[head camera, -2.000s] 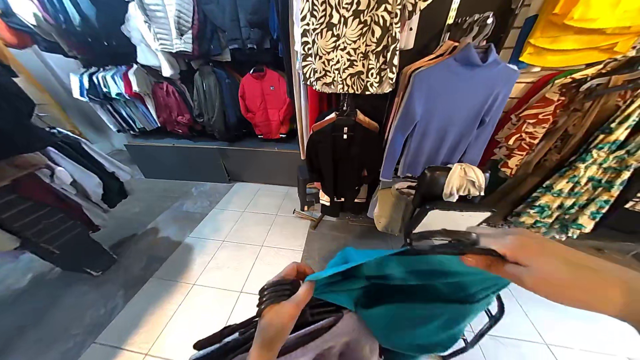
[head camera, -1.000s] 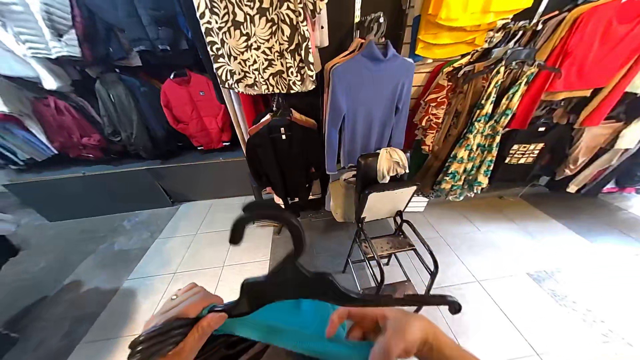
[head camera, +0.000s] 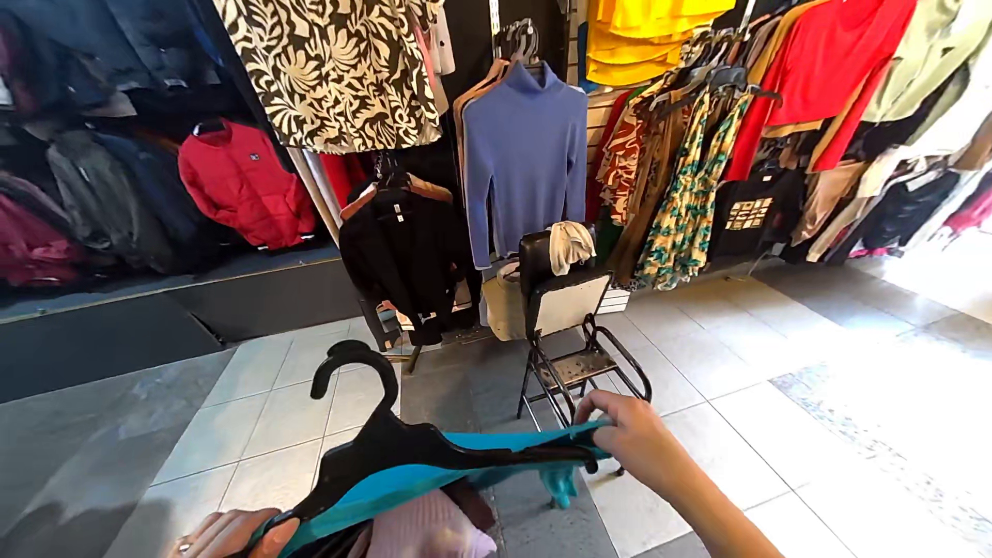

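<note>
A black plastic hanger (head camera: 403, 449) with its hook up carries a teal garment (head camera: 403, 482) in the lower middle of the head view. At the hanger's left end, my left hand (head camera: 236, 535), with a ring on it, grips the hanger and garment, partly cut off by the bottom edge. My right hand (head camera: 620, 422) pinches the teal fabric at the hanger's right end. Beneath them hangs a ribbed lilac garment (head camera: 430, 523), beside dark cloth. How many hangers the left hand holds is hidden.
A black-framed chair (head camera: 570, 333) with a cream cloth over its back stands ahead. Behind it hangs a blue turtleneck (head camera: 527, 155), left of it a black garment (head camera: 399, 248). A red jacket (head camera: 244, 186) hangs further left. Dresses and tops (head camera: 690, 194) line the right wall.
The hanger, upright and facing me a second ago, now has the teal garment spread along it. My right hand has moved out to its right end. The view has swung right since two seconds ago.
</note>
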